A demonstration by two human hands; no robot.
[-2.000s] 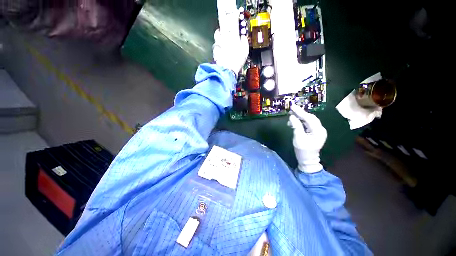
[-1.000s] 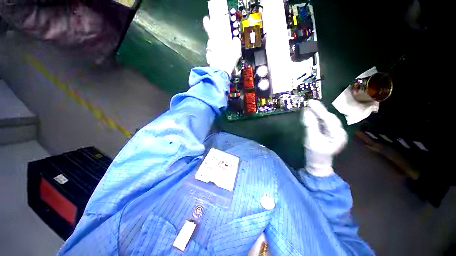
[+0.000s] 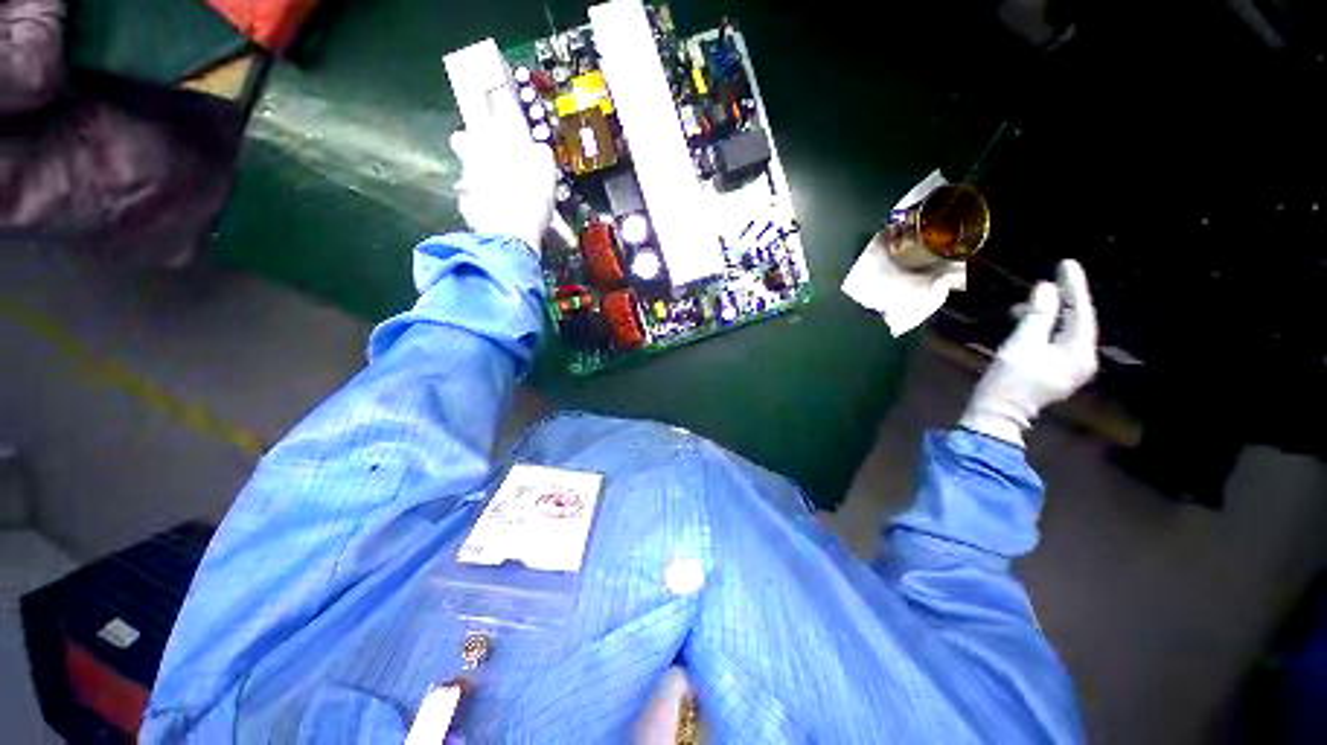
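Note:
A green power supply board (image 3: 590, 361) lies tilted on the green mat. My gloved left hand (image 3: 505, 182) grips the left silver-white heat sink (image 3: 477, 73); the other long heat sink (image 3: 655, 146) runs beside it. Red-orange coils (image 3: 603, 253) and a yellow-taped transformer (image 3: 585, 99) show between them. A round metallic cup (image 3: 953, 224) with amber-brown inside sits on a crumpled white wipe (image 3: 891, 296), right of the board. A fine line rises from the cup. My gloved right hand (image 3: 1051, 342) is off the board, right of the cup, thumb and forefinger slightly apart; I can make out nothing in it.
The green bench mat (image 3: 364, 175) surrounds the board. A red-orange flat item (image 3: 269, 18) lies at upper left. A person's dark reddish clothing (image 3: 124, 182) shows at the left edge. A black crate (image 3: 146, 582) stands on the floor at lower left. Dark totes (image 3: 1164, 189) fill the right.
My right hand has moved from the board's lower right corner to beyond the cup. The view has shifted, so the board and cup appear further left and the board more tilted. My left hand stays on the heat sink.

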